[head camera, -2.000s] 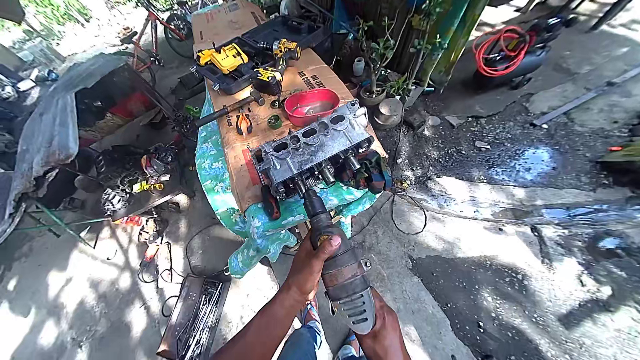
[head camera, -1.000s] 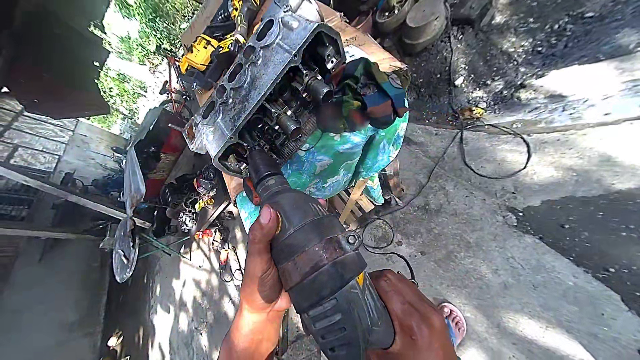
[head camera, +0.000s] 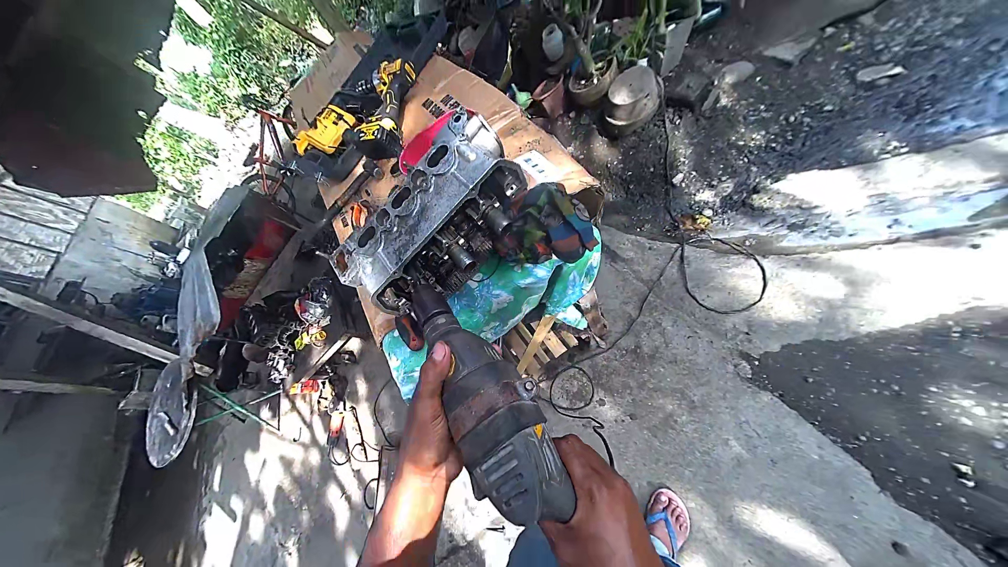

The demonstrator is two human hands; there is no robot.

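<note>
A large dark corded power drill (head camera: 492, 417) spans the lower middle, its chuck end at the near left end of a metal engine cylinder head (head camera: 425, 213). Around the drill's front body my left hand (head camera: 429, 425) is wrapped, thumb on top. My right hand (head camera: 594, 500) grips its rear, where the fingers are partly hidden. Whatever the chuck's tip touches inside the casting cannot be made out. The cylinder head lies tilted on a table covered with cardboard (head camera: 480, 94) and a green floral cloth (head camera: 504, 299). A camouflage-patterned cloth (head camera: 551, 224) rests against its right side.
Yellow and black cordless power tools (head camera: 327, 130) and a red bowl (head camera: 425, 142) lie behind the casting. A black cable (head camera: 646, 291) loops over the concrete at right. Scattered parts (head camera: 311, 303) and hanging clear plastic (head camera: 197, 299) are at left; potted plants (head camera: 591, 83) stand behind.
The view has moved closer and tilted since two seconds ago, then back out somewhat. Both hands stay on the drill, whose front end remains at the cylinder head.
</note>
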